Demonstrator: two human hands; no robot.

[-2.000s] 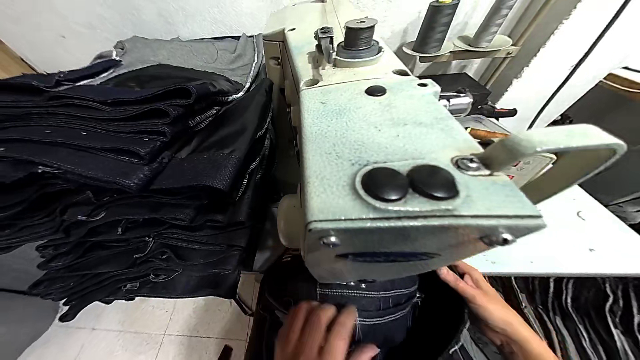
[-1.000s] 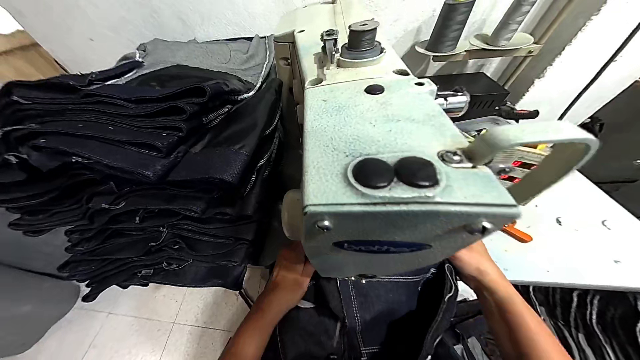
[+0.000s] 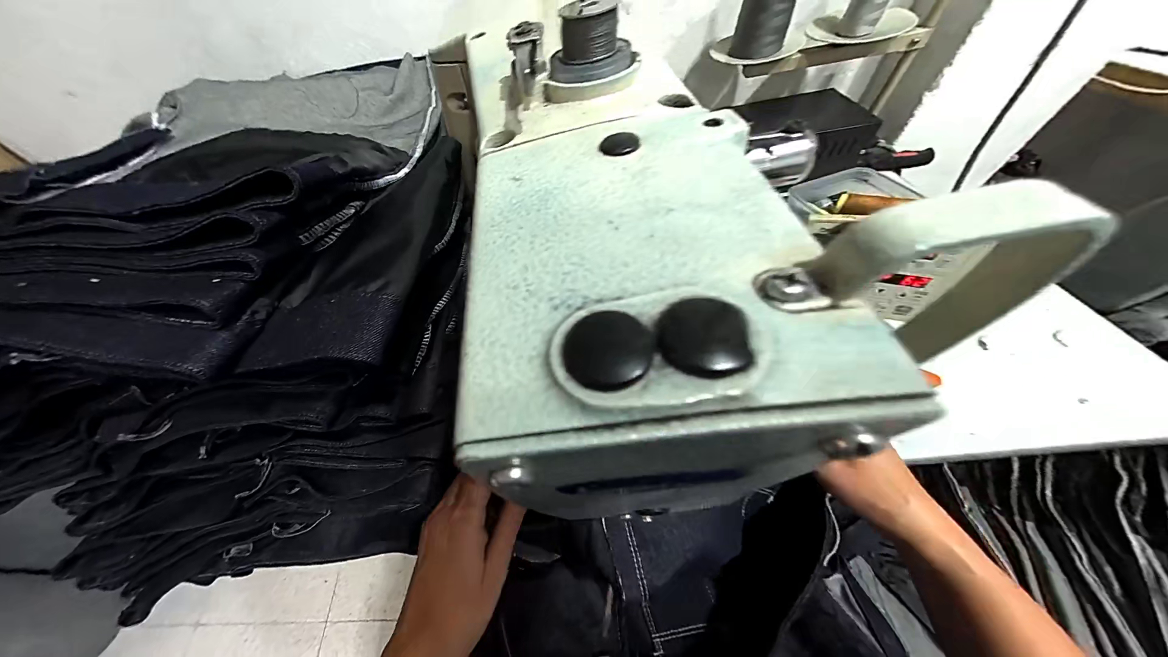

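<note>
A pale green industrial sewing machine head (image 3: 639, 237) fills the middle of the view. Below its front edge lies a dark denim garment (image 3: 671, 566) with light topstitching. My left hand (image 3: 465, 538) is at the garment's left side, its fingertips partly hidden under the machine head. On the other side my right hand (image 3: 862, 479) reaches beneath the head's right corner, and its fingers are hidden. Whether either hand grips the cloth cannot be seen. The needle area is out of sight behind the head.
Stacked dark denim pieces (image 3: 228, 319) rise close along the machine's left. To the right are a curved handle (image 3: 985, 219), a lit control panel (image 3: 912, 283) and a white tabletop (image 3: 1031, 374). More dark garments (image 3: 1068, 529) hang at lower right. Thread cones (image 3: 766, 27) stand behind.
Two seconds ago my left hand was in front of the machine over the denim; it is now at the garment's left side. More of my right forearm shows, and the garment lies differently.
</note>
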